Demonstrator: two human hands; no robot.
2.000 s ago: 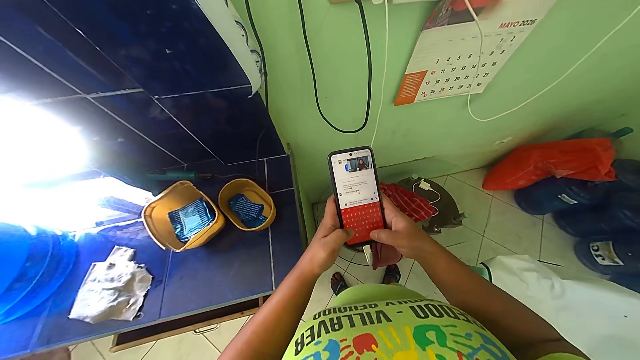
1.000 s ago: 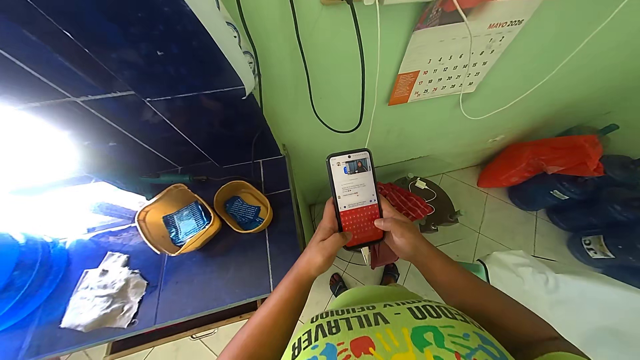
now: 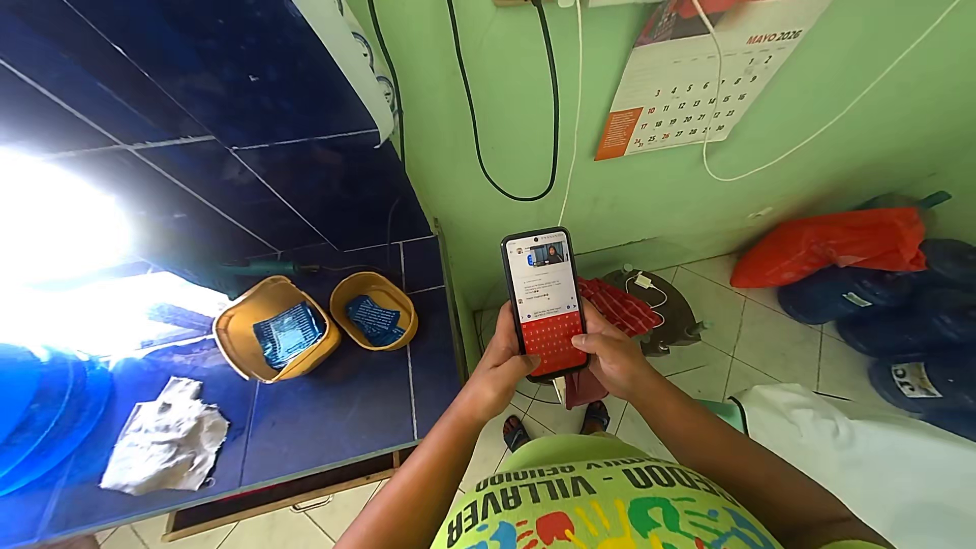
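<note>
A smartphone (image 3: 544, 305) in a black case is held upright between both hands, a light cable plugged into its lower end. Its screen shows a chat, a small video picture and a red keyboard. My left hand (image 3: 499, 374) grips the lower left edge, thumb over the keyboard's bottom corner. On the lower right edge is my right hand (image 3: 610, 354), its thumb over the keyboard's right side. The fingers behind the phone are mostly hidden. Beyond the phone, a red checked cloth (image 3: 614, 305) lies on a dark round stool (image 3: 675, 313), beside a white charger cable.
To the left, a blue tiled counter (image 3: 328, 415) bears two yellow containers (image 3: 240, 339) with blue packets, a crumpled whitish cloth (image 3: 168, 438) and a blue tub (image 3: 46, 412). A wall calendar (image 3: 686, 91) and hanging cables are ahead. At right are a red bag (image 3: 831, 244) and several blue water jugs (image 3: 907, 381).
</note>
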